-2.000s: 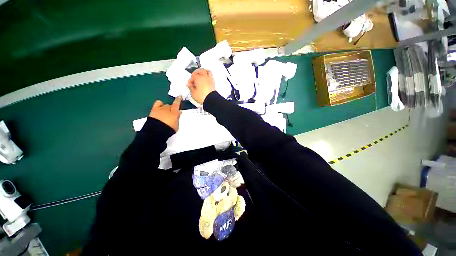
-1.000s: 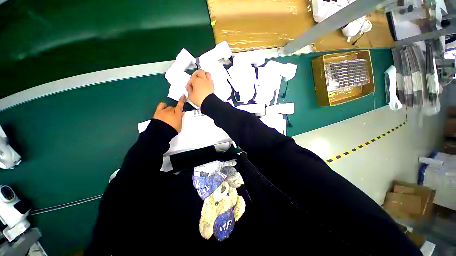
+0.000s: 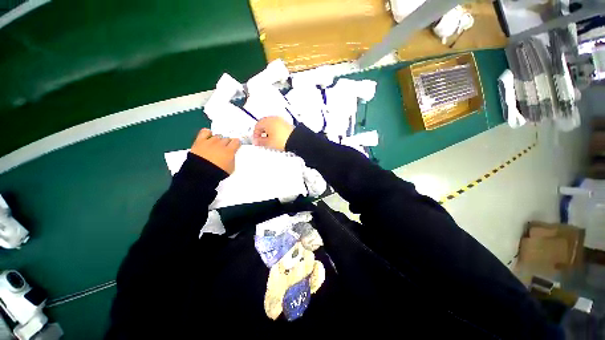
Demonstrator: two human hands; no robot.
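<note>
Several white camera units [image 3: 229, 119] lie clustered on the green bench in front of me, with thin black cables among them. A white label strip [image 3: 255, 174] lies between the units and my body. My left hand [image 3: 216, 150] rests at the strip's upper left edge, fingers bent; what is under its fingertips is hidden. My right hand [image 3: 272, 133] is at the strip's upper edge, with thumb and index finger pinched on a tiny white piece, likely a label. The two hands' fingertips are close together.
A brown carton [image 3: 442, 90] with rows of thin silvery pieces stands at the right. A large brown cardboard sheet [image 3: 325, 30] lies beyond the bench. White units with round dark lenses [image 3: 21, 302] are at the left. Layered grey-white trays [image 3: 545, 86] are at the far right, near a metal post [image 3: 404, 30].
My right hand has come back from the units to the strip's edge, now pinching a tiny white piece. My left hand has drawn slightly left, its fingers more bent. The view has shifted.
</note>
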